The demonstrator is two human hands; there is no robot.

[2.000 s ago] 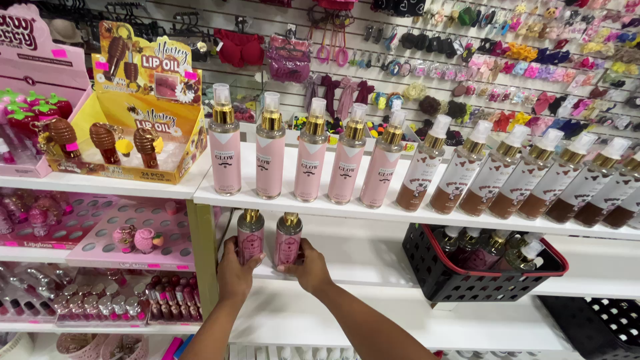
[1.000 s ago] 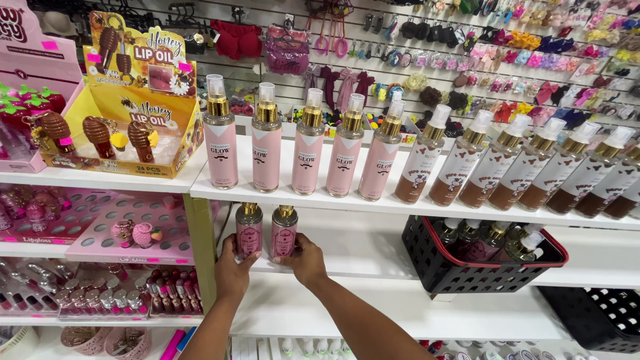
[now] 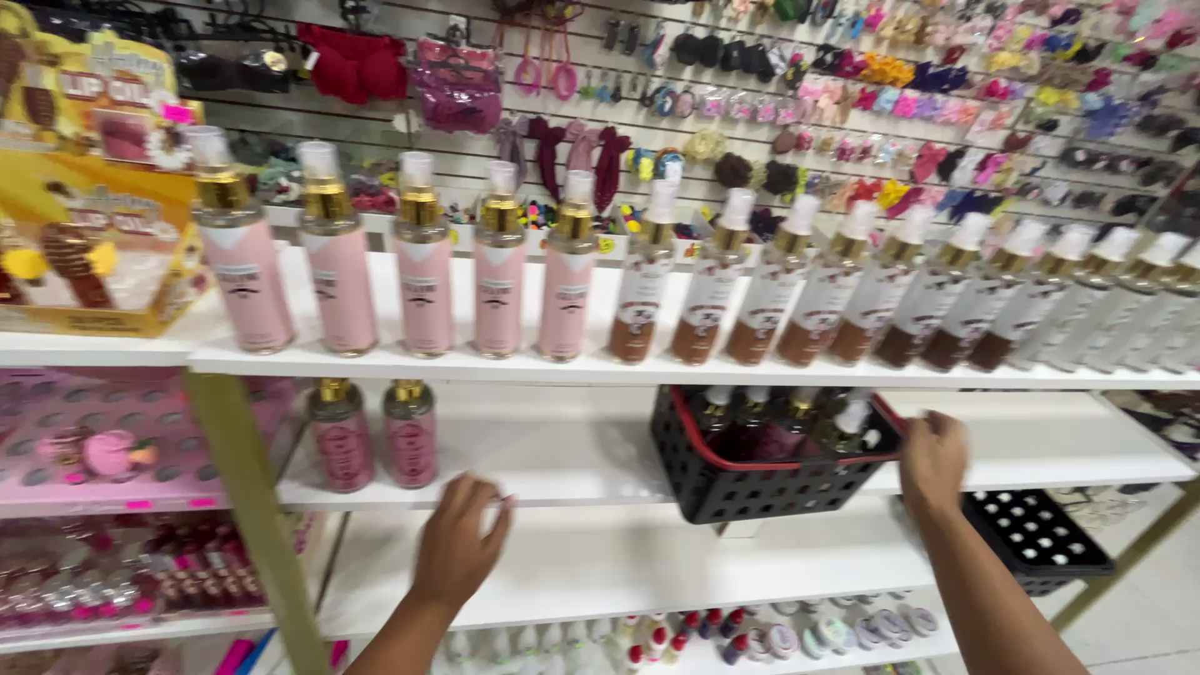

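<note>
My left hand (image 3: 464, 539) hovers in front of the second shelf, fingers apart and empty, right of and below two spray bottles with pink labels (image 3: 411, 441). My right hand (image 3: 933, 459) is at the right end of a black plastic basket with a red rim (image 3: 773, 464); its fingers are curled by the rim, and whether they grip it is unclear. Several bottles with gold collars (image 3: 802, 412) stand inside the basket. On the top shelf is a row of pink-labelled spray bottles (image 3: 427, 281), with brown-and-white ones (image 3: 703, 309) to their right.
A yellow lip oil display box (image 3: 94, 253) stands at the upper left. Pink cosmetic trays (image 3: 187, 441) lie below it. A second black basket (image 3: 1041, 534) is low on the right. Hair accessories (image 3: 881, 103) hang on the slatted wall. Small cosmetics (image 3: 731, 637) line the lower shelf.
Both hands have let go of the two pink-labelled bottles, which stand on the second shelf. My right hand has moved right to the basket. The view has shifted and is blurred.
</note>
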